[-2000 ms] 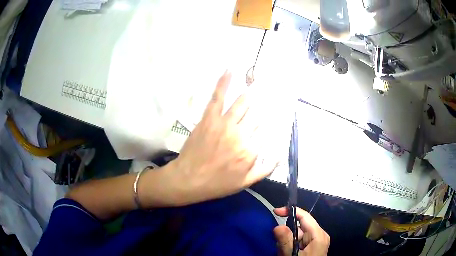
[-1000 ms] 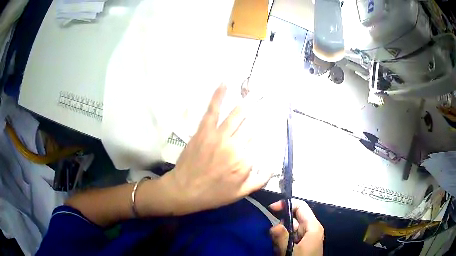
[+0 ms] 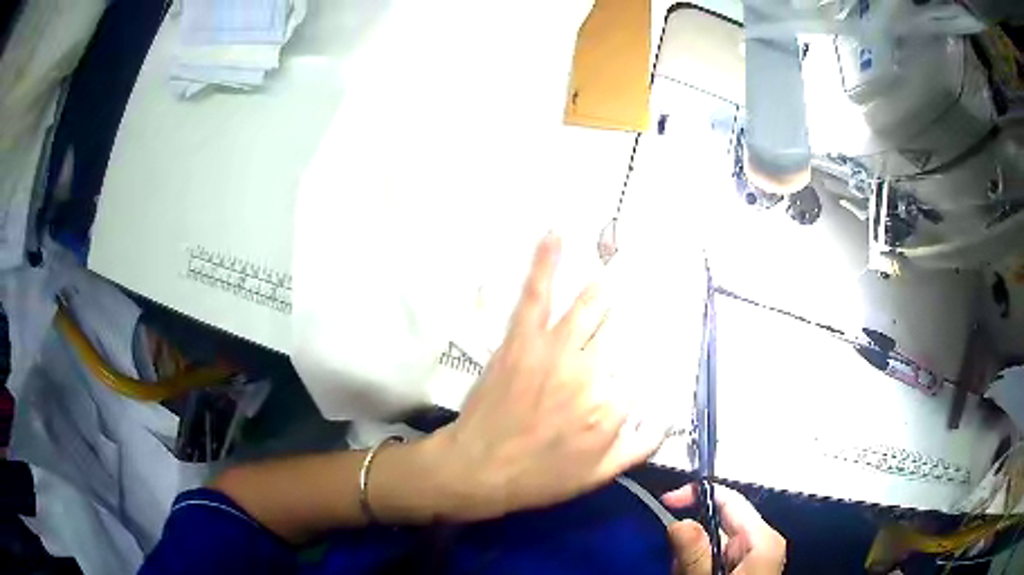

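White fabric (image 3: 371, 225) lies over the left and middle of the table, washed out by glare. My left hand (image 3: 550, 393) rests flat on the pale cloth with its fingers spread, pressing it down. My right hand (image 3: 736, 537) is at the table's front edge, partly cut off by the picture's bottom. It holds black-bladed shears (image 3: 706, 393) that point away from me. The blades look closed or nearly so. Glare hides the cloth's edge near the tips.
The sewing machine head (image 3: 910, 101) and lamp (image 3: 777, 112) are at upper right. An orange card (image 3: 612, 70) lies at top. Snips (image 3: 898, 362) lie right of the shears. Cut pieces (image 3: 230, 39) are stacked upper left. Cloth (image 3: 96, 432) is heaped lower left.
The whole view has shifted, so everything sits further right and lower. My left hand stays flat and spread on the cloth. The shears look a little more upright than two seconds ago.
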